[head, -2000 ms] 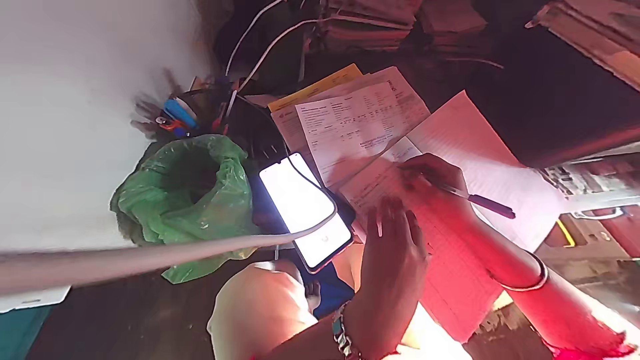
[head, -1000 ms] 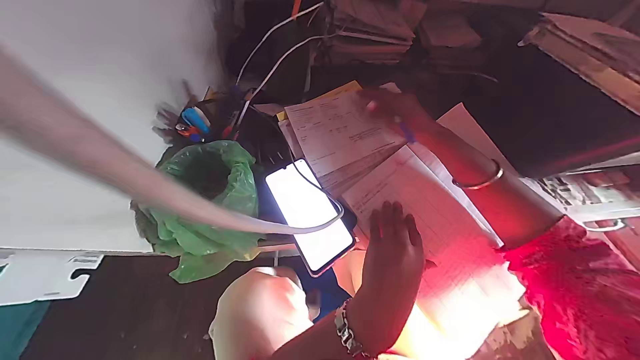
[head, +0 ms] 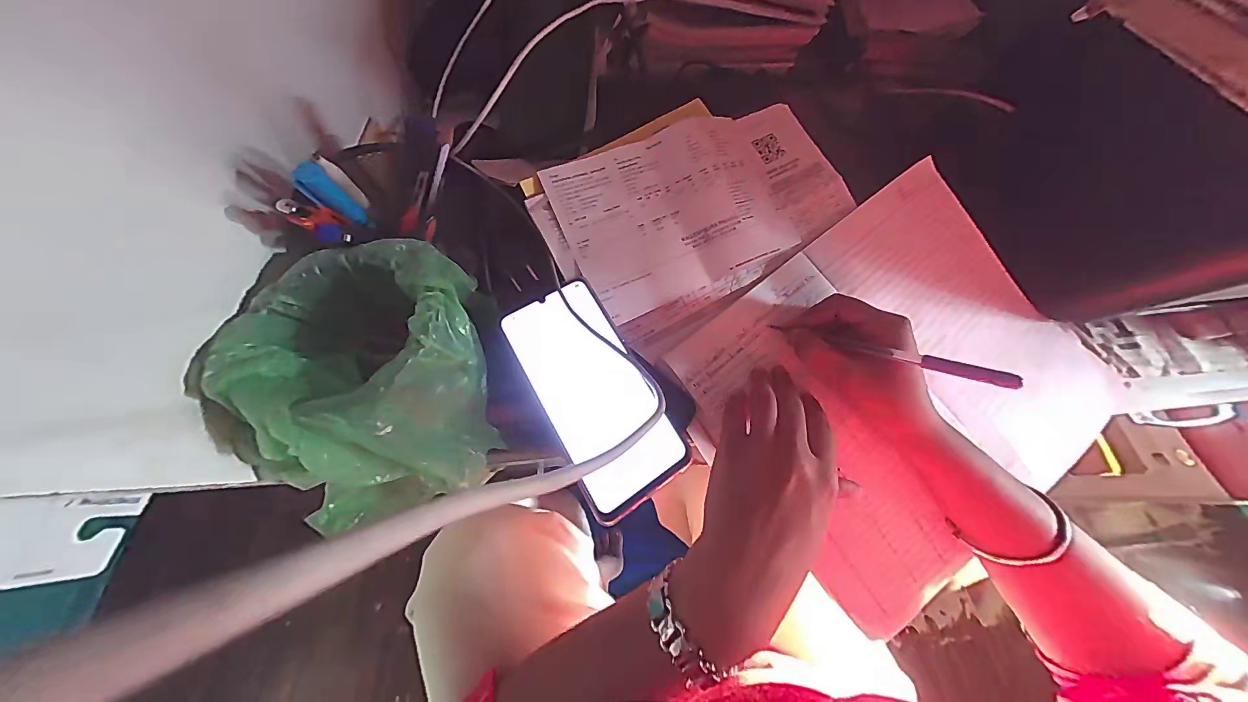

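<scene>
My right hand [head: 863, 356] holds a pen [head: 960, 370] with its tip on the handwritten left page of an open ruled notebook [head: 936, 253]. Flat on the same page, lower down, rests my left hand [head: 775, 458], fingers close together and nothing seen in them. Printed paper sheets [head: 673, 210] with a square code lie beyond the notebook, partly under it. A smartphone [head: 595, 400] with a bright white screen is just left of my left hand, and a cable crosses over it.
A green plastic bag [head: 390, 390] lines an open container at the left. Behind it stand pens and other stationery [head: 331, 195]. A pale cable [head: 341, 556] runs blurred across the foreground. Paper stacks [head: 731, 39] lie at the back, and a white wall [head: 146, 244] rises at left.
My right hand was over the printed sheets a second ago; it is back on the notebook page with the pen. My left hand has stayed on the page.
</scene>
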